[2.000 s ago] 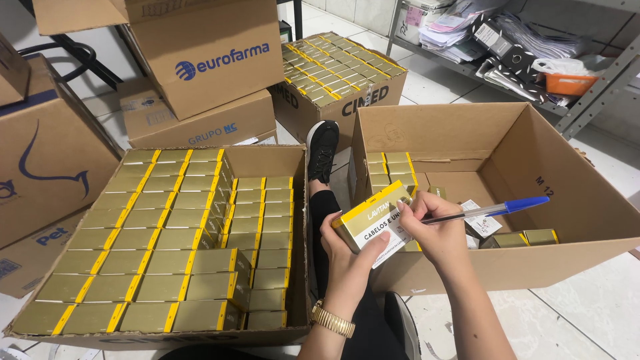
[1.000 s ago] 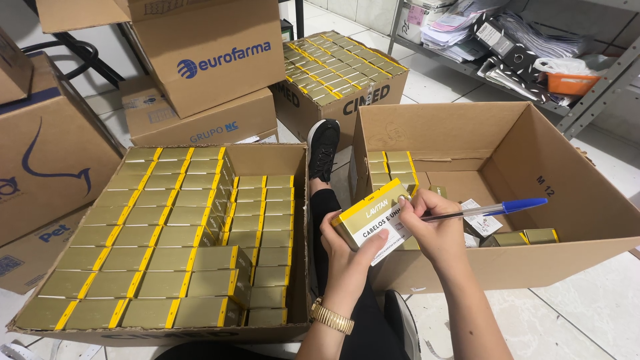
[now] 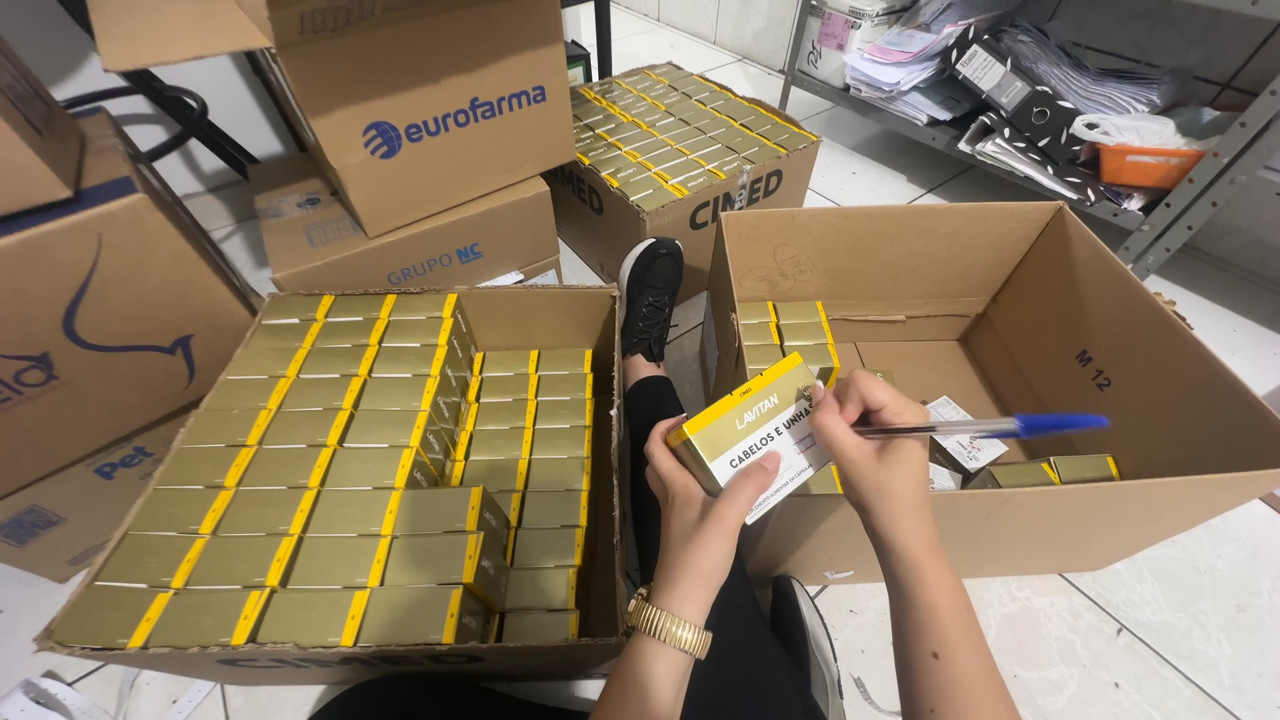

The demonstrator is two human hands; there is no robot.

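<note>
My left hand grips a gold, white and yellow Lavitan carton by its lower left part, its printed face tilted up. In my right hand is a pen with a blue cap on its rear end; the fingertips meet the carton's upper right edge, and the writing tip is hidden. To the left, an open cardboard box holds rows of gold cartons. On the right, a larger open cardboard box contains several gold cartons and some white-faced ones.
Behind stands another box full of gold cartons. Stacked cardboard boxes rise at the left and back. A metal shelf with papers, binders and an orange basket is at upper right. A black shoe lies between the open boxes.
</note>
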